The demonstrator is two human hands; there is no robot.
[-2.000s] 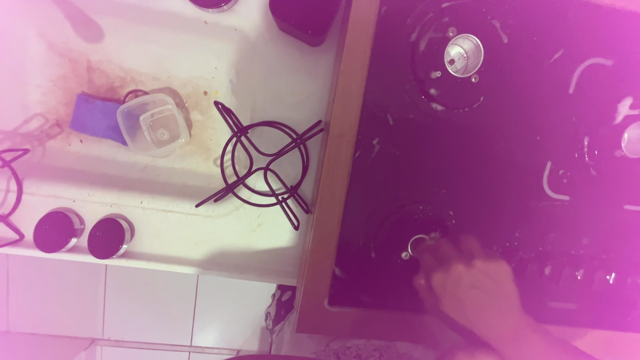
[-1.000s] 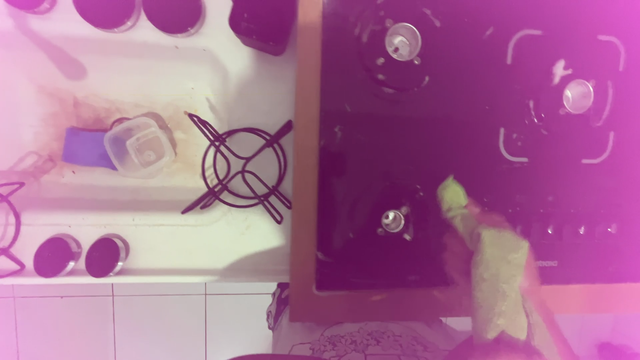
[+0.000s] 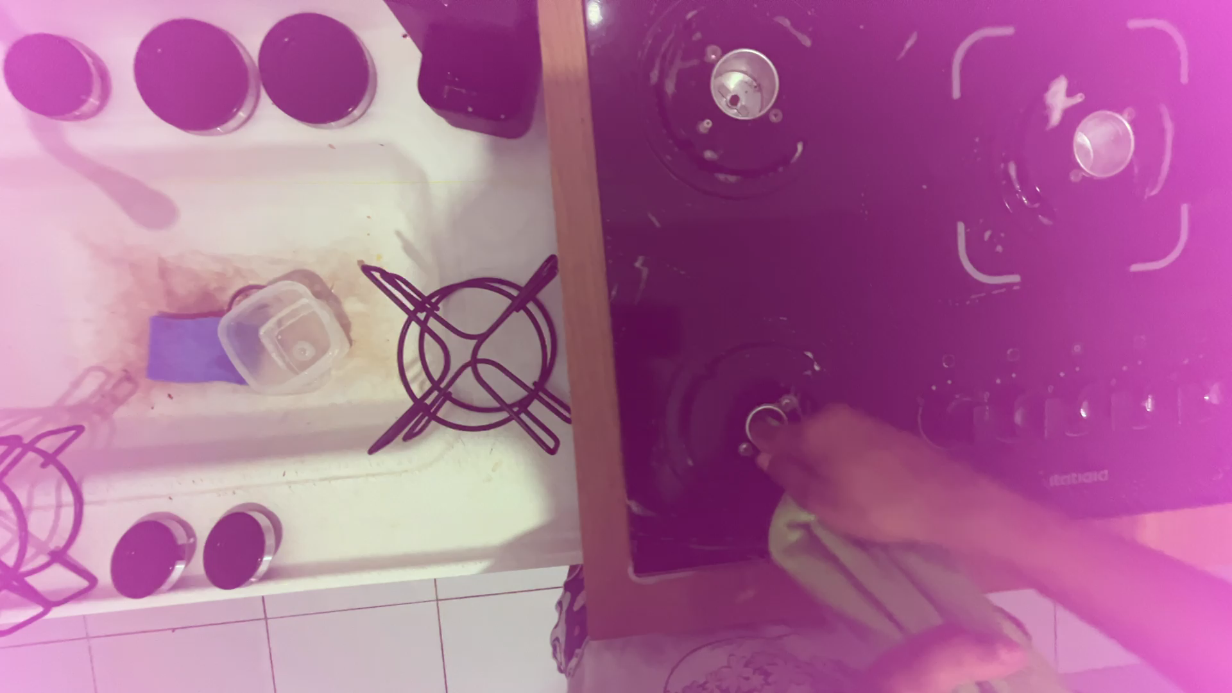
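Note:
My right hand (image 3: 847,472) reaches in from the right over a dark glass gas cooktop (image 3: 866,308). Its fingertips are at the small metal burner base (image 3: 767,423) near the front left. A pale green cloth (image 3: 847,577) runs from beneath this hand toward the bottom of the view. Lower down, my left hand (image 3: 948,656) is closed around the cloth, partly cut off by the frame edge. Whether the right fingers also grip something is hidden. Two more uncapped burner bases, one upper left (image 3: 744,85) and one at right (image 3: 1104,144), show on the whitish-smeared glass.
Left of the wooden edge (image 3: 576,289), a stained white sink counter (image 3: 462,510) holds a black wire pan support (image 3: 476,356), a clear plastic container (image 3: 284,339), a blue sponge or cloth (image 3: 192,348) and several dark burner caps (image 3: 195,75). Control knobs (image 3: 1083,414) line the cooktop's right front.
One second ago the right hand and cloth were right of the front-left burner; now the fingers are back at it. The left hand has come into view on the cloth.

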